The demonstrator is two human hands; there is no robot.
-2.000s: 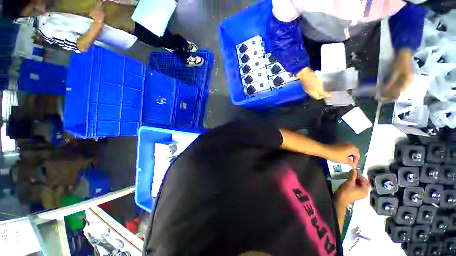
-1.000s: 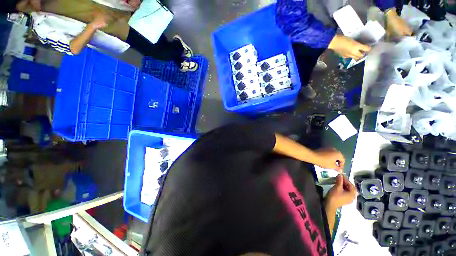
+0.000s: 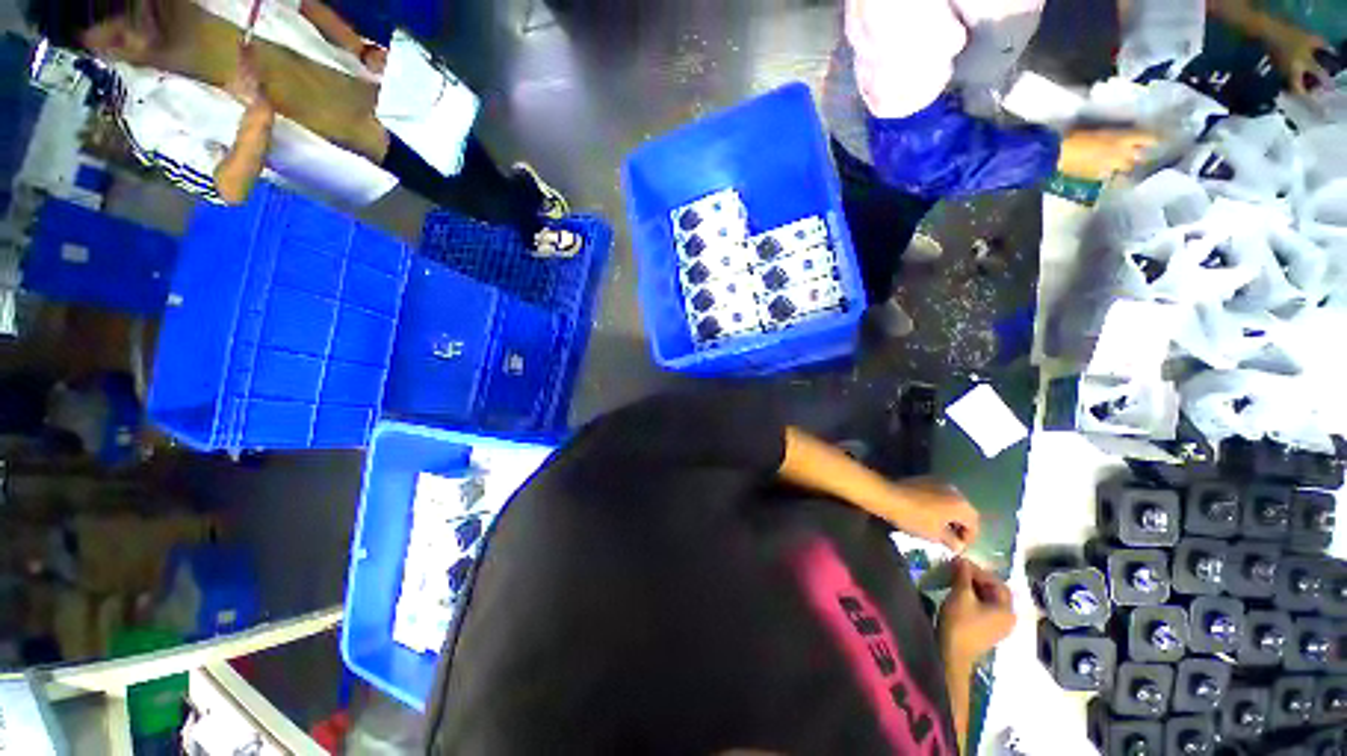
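My left hand (image 3: 940, 514), the upper one in the head view, and my right hand (image 3: 978, 609), just below it, meet fingertip to fingertip. They pinch the edge of a small white retail box (image 3: 919, 552) with teal print. The box is mostly hidden behind my left hand and sleeve side. Rows of black devices (image 3: 1160, 635) with round pale-centred knobs stand on the bench beyond my right hand.
A flat white sheet (image 3: 987, 418) lies above my hands. Whitish wrapping (image 3: 1256, 251) heaps at upper right. A blue crate (image 3: 746, 347) and a lighter blue crate (image 3: 362, 606) hold white boxes. Stacked blue crates (image 3: 296, 325) and other people stand behind.
The neighbour's arm has moved away from the crate towards the wrapping heap. My hands stay together, fingertips still pinched. The whole view has shifted slightly.
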